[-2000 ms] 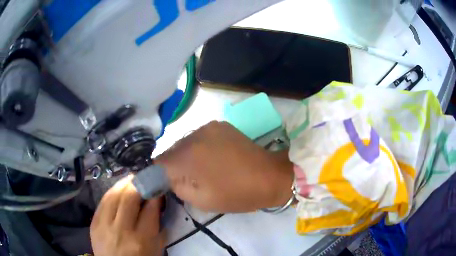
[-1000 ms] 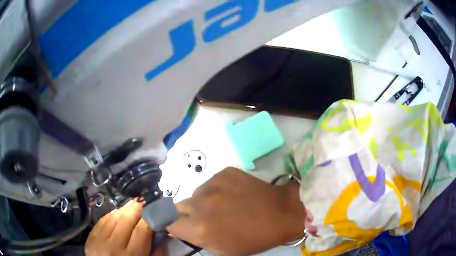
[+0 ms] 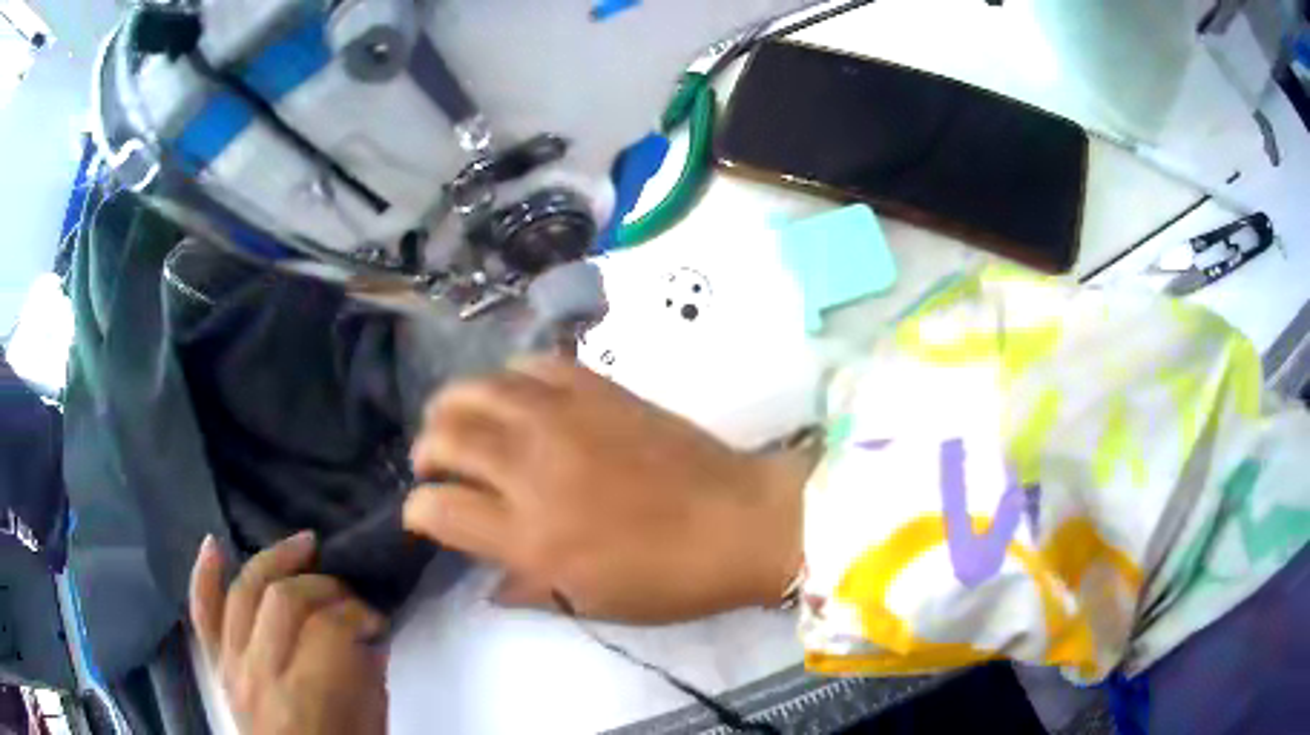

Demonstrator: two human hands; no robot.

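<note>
A dark charcoal garment [image 3: 295, 402] lies bunched left of and below the sewing machine head [image 3: 273, 86]. My left hand [image 3: 295, 639] is at the garment's lower edge, fingers bent over or against the cloth; its hold is unclear. My right hand [image 3: 575, 488] lies over the garment's right side just below the needle area, fingers curled and slightly blurred; whether it grips cloth cannot be told. The grey block [image 3: 568, 295] sits by the presser foot, above my right hand. A thin black cord [image 3: 654, 668] trails from under my right hand toward the front edge.
A smartphone [image 3: 905, 151] lies behind the needle area. The green scissors handle [image 3: 683, 180] is beside the machine head. A mint-green piece [image 3: 843, 263] lies on the bed near my patterned sleeve. Thread snips [image 3: 1224, 251] lie at the right. Ruler marks [image 3: 848, 704] line the front edge.
The view has shifted, showing more garment at the left. My hands have moved away from the needle area toward the front, and my left hand is farther from my right. The scissors handle shows again.
</note>
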